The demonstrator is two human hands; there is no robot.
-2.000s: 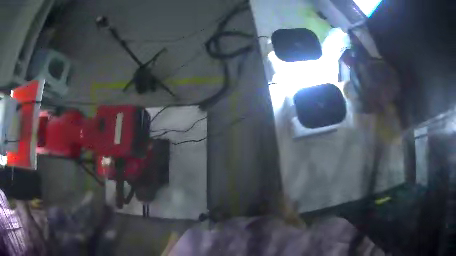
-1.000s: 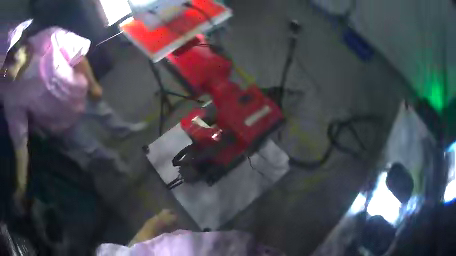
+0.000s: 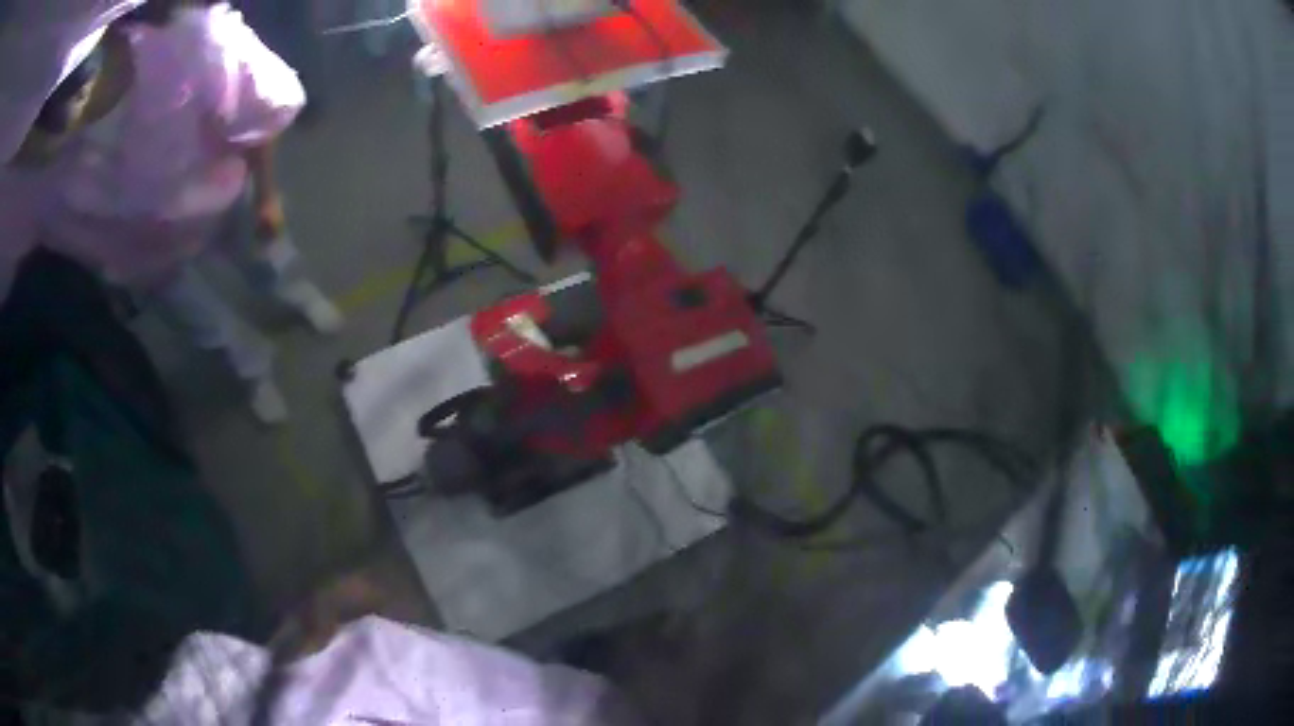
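Note:
The glossy red robot arm [image 3: 625, 270] stands on its white floor plate [image 3: 568, 567], its upper part reaching toward the top edge of the view. The red-orange end plate [image 3: 568, 71] with a white edge is at its tip; a whitish box on it is cut off by the top edge. My left hand [image 3: 336, 603] is small and blurred at the bottom, above a pale pink sleeve; it is apart from the robot arm, and its fingers cannot be made out. My right hand is not in view.
A person in pink [image 3: 170, 156] stands at upper left, beside a dark green form [image 3: 128, 496]. Tripods [image 3: 440, 234] stand behind the arm. A thick black cable [image 3: 866, 468] runs along the floor to the right. A brightly lit table [image 3: 965, 638] is at lower right.
The view has swung right of the lit table and back toward the robot. The robot arm now shows near the middle, and the person in pink has come into view. My left hand is lower and further left.

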